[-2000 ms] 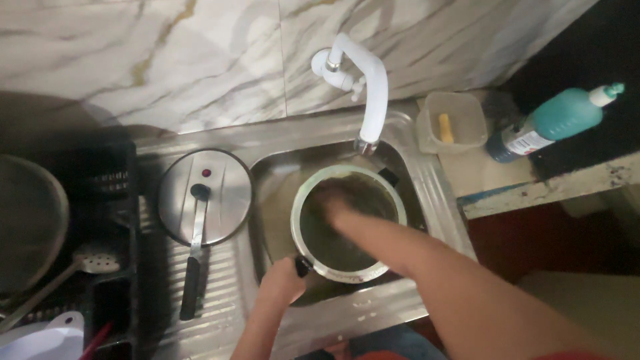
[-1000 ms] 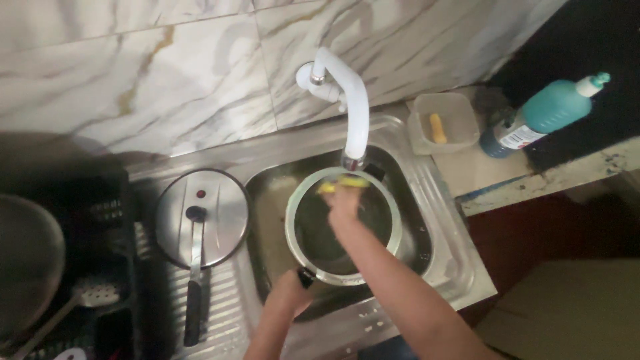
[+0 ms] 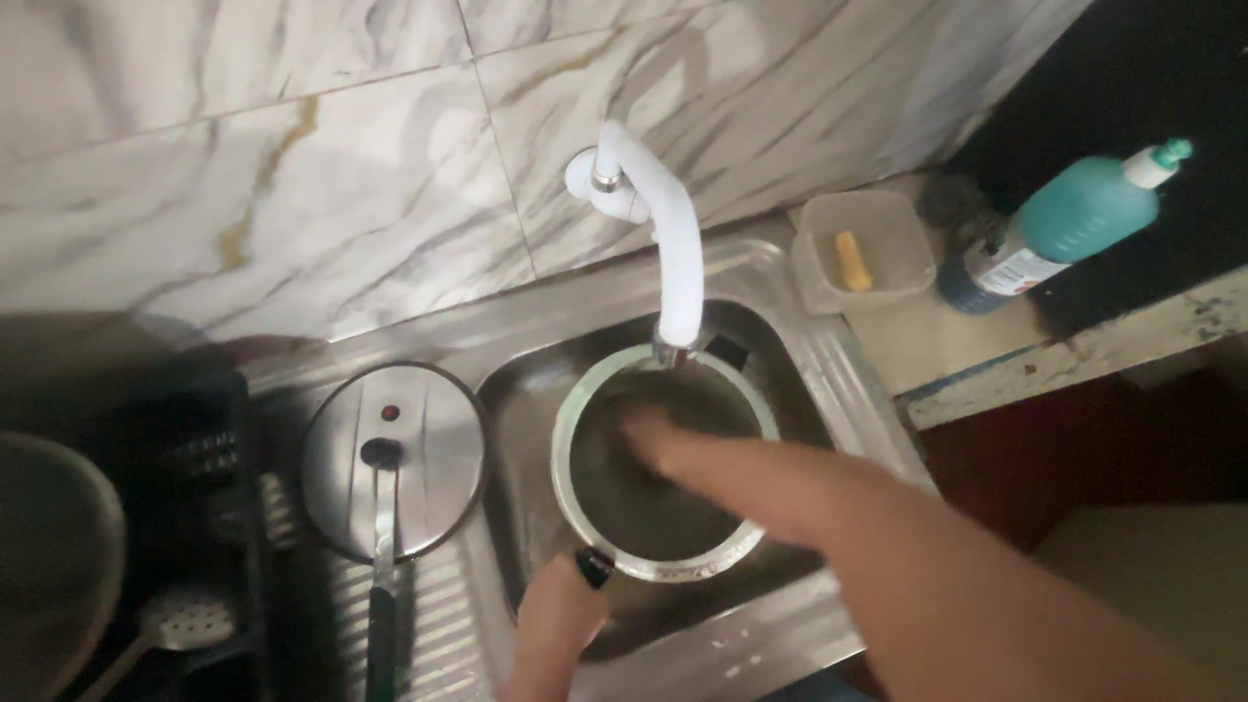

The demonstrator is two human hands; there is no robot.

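Observation:
A round metal pot (image 3: pixel 717 564) with a pale rim sits in the stainless steel sink (image 3: pixel 512 453), under the spout of a white faucet (image 3: pixel 682 253). My left hand (image 3: pixel 564 603) is closed on the pot's black handle (image 3: pixel 594 565) at the near left of the rim. Inside the pot, my right hand (image 3: pixel 643 429) is blurred against the inner left side; its fingers and whatever they may hold cannot be made out. A round pressure cooker lid (image 3: pixel 439 419) with a long black-handled arm (image 3: pixel 382 624) lies on the drainboard left of the basin.
Right of the sink stand a clear plastic tub (image 3: pixel 814 258) with a yellow piece (image 3: pixel 852 261) in it and a teal soap bottle (image 3: pixel 1082 210). A black dish rack (image 3: pixel 249 526) at the left holds a slotted spoon (image 3: pixel 190 621) and a large round vessel (image 3: pixel 58 546). A tiled wall rises behind.
One second ago my right hand was at the far side of the pot with something yellow; now it is at the inner left side. My left hand stays on the handle.

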